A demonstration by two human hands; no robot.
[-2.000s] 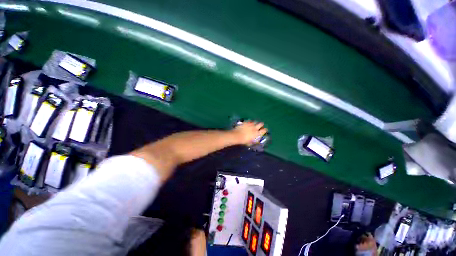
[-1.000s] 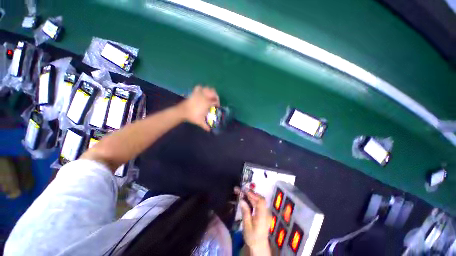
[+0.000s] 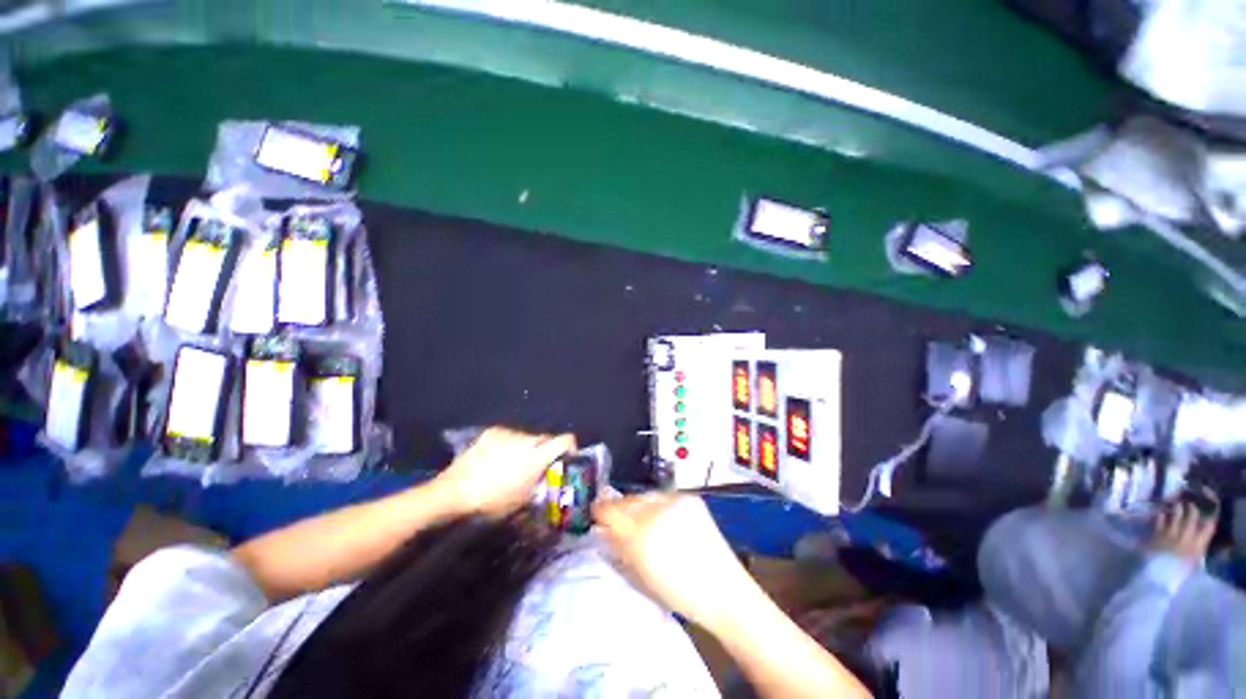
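Observation:
A small phone half-assembly [image 3: 577, 494] with a green board end and a yellow strip is held between my two bare hands, close to my body at the bench's front edge. My left hand [image 3: 495, 471] grips it from the left. My right hand [image 3: 666, 535] touches its right side with the fingertips. Most of the unit and a clear bag around it are hidden by the fingers. The white test box [image 3: 711, 410] with red digital readouts and green and red buttons stands to the right, untouched.
Bagged units [image 3: 198, 396] lie in rows at the left of the black bench [image 3: 506, 307]. The green conveyor [image 3: 574, 178] carries spaced units. Dark fixtures [image 3: 957, 376] and a white cable [image 3: 891, 467] lie right of the test box. Another person's hand [image 3: 1186, 529] shows at far right. Long dark hair hangs below.
My left hand has brought the unit from the conveyor edge back towards my body. My right hand has left the test box and joined it at the unit.

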